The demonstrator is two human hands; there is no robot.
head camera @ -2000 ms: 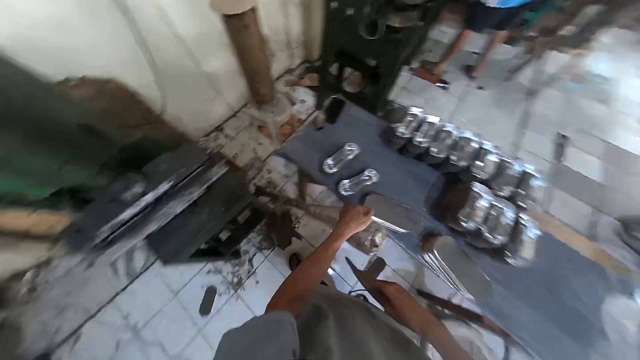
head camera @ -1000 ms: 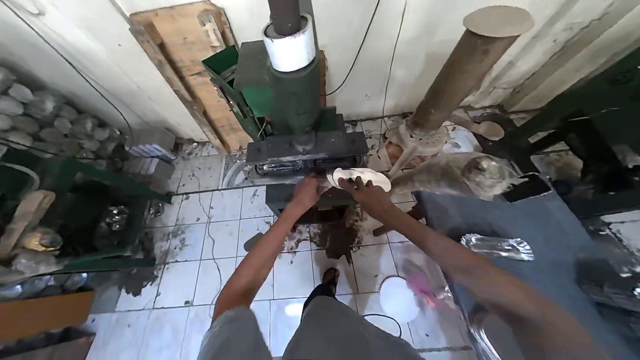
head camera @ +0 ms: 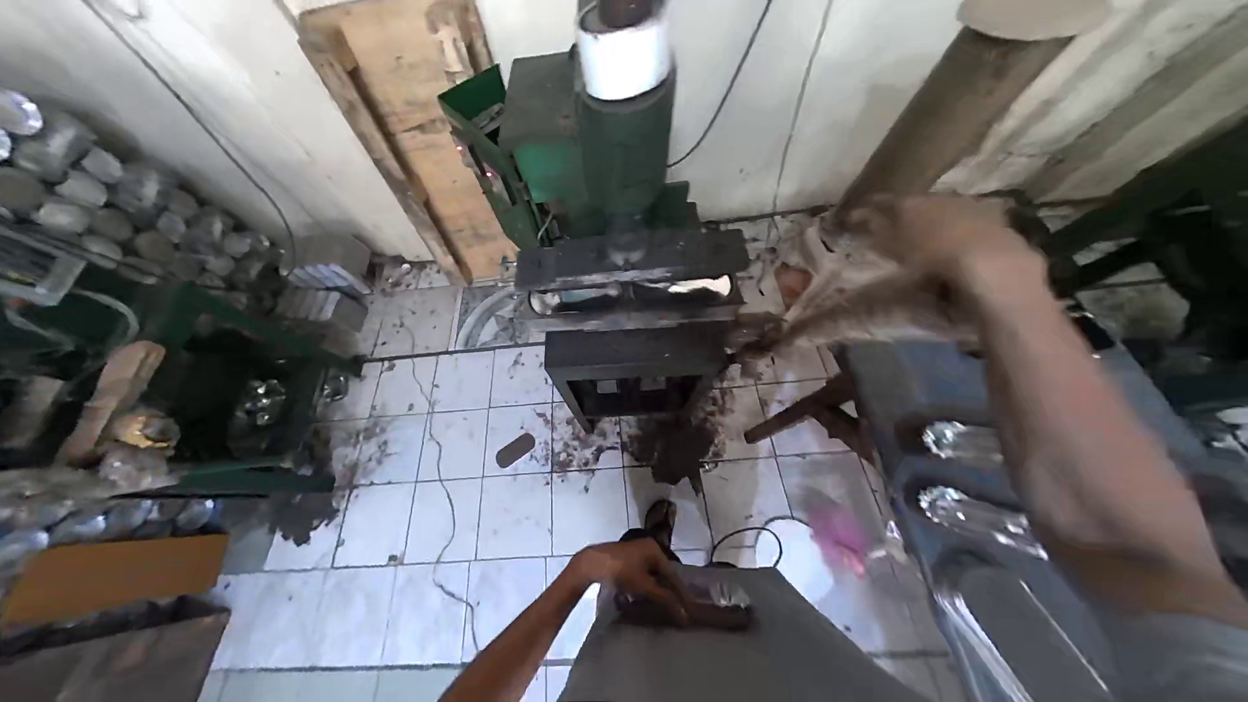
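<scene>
My left hand (head camera: 634,577) is low in front of my lap, its fingers closed on a dark, flat-sided piece with a shiny metal part (head camera: 726,595) on it. Blurred by motion, my right hand (head camera: 916,239) reaches out at the upper right, over a cloth-like wrapped bundle (head camera: 858,317); whether it holds anything cannot be told. Ahead stands a green press (head camera: 624,156) with a dark plate over a die block (head camera: 634,317), where bright metal shows in the gap. Shiny oblong metal pieces (head camera: 975,512) lie on the blue-grey table (head camera: 892,390) at the right.
A dark metal stand (head camera: 634,351) is before the press. Round metal pieces (head camera: 107,210) are heaped at the far left above a green bench (head camera: 234,478). A brown post (head camera: 936,117) leans at the upper right. A wooden leg (head camera: 804,409) and a thin cable (head camera: 439,487) are near the floor.
My hands were together at the press a second ago; the left has come back to my lap and the right has moved away to the right. The view swung from the table towards the press earlier.
</scene>
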